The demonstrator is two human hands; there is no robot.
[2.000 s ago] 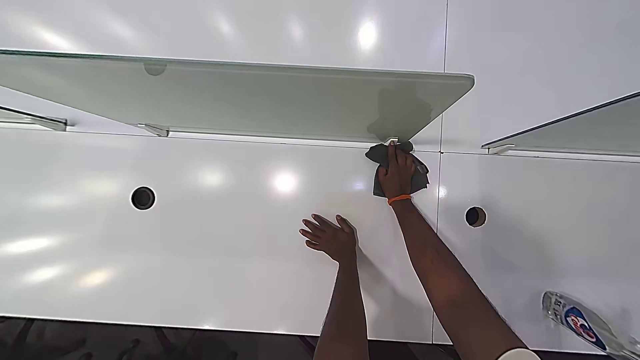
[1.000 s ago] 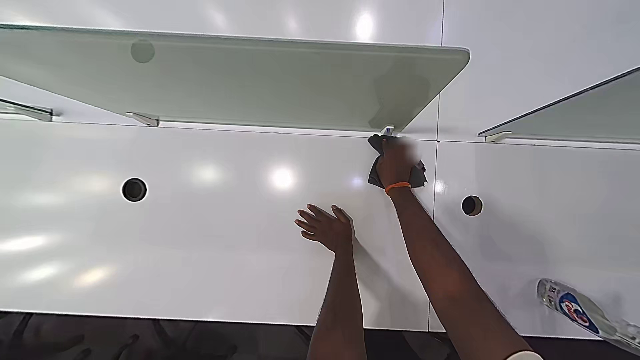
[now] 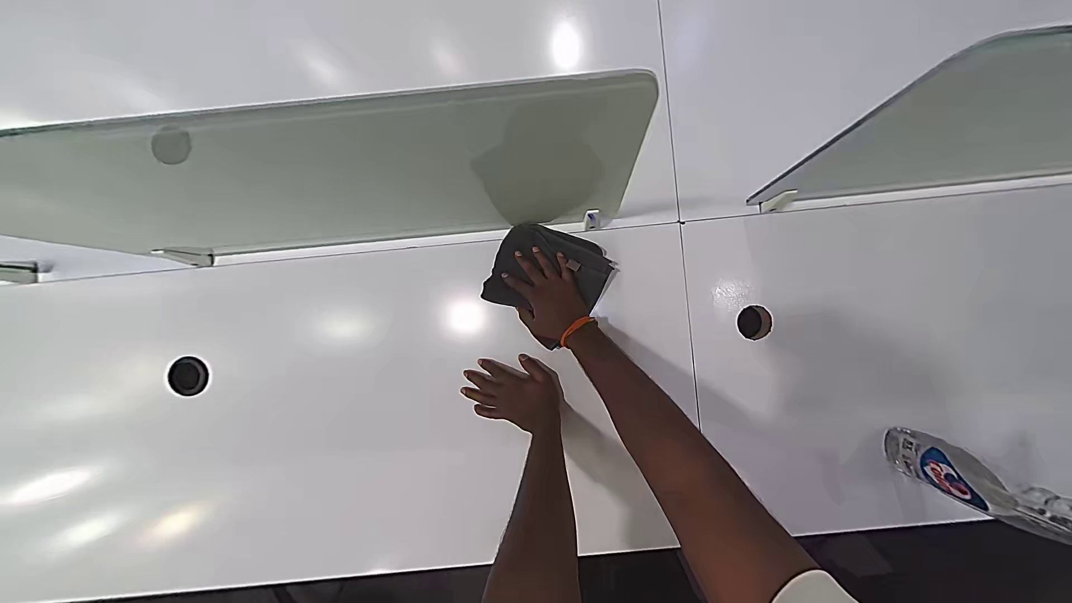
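A dark grey cloth (image 3: pixel 523 260) lies folded on the glossy white desk surface (image 3: pixel 335 452), close to the lower edge of a frosted glass panel (image 3: pixel 377 167). My right hand (image 3: pixel 553 297), with an orange band at the wrist, presses flat on the cloth with its fingers spread over it. Below and to the left of it, my left hand (image 3: pixel 515 394) holds nothing, its fingers apart, over the white surface. The cloth reaches near a small white panel bracket (image 3: pixel 592 219).
A clear plastic bottle (image 3: pixel 988 486) with a blue label lies at the right near the desk's front edge. Round cable holes are at left (image 3: pixel 188 376) and right (image 3: pixel 755 322). A second glass panel (image 3: pixel 938 126) stands at the upper right.
My right hand and the cloth have moved left from the bracket at the panel's right end. The cloth is more spread out under the hand. The view has shifted somewhat.
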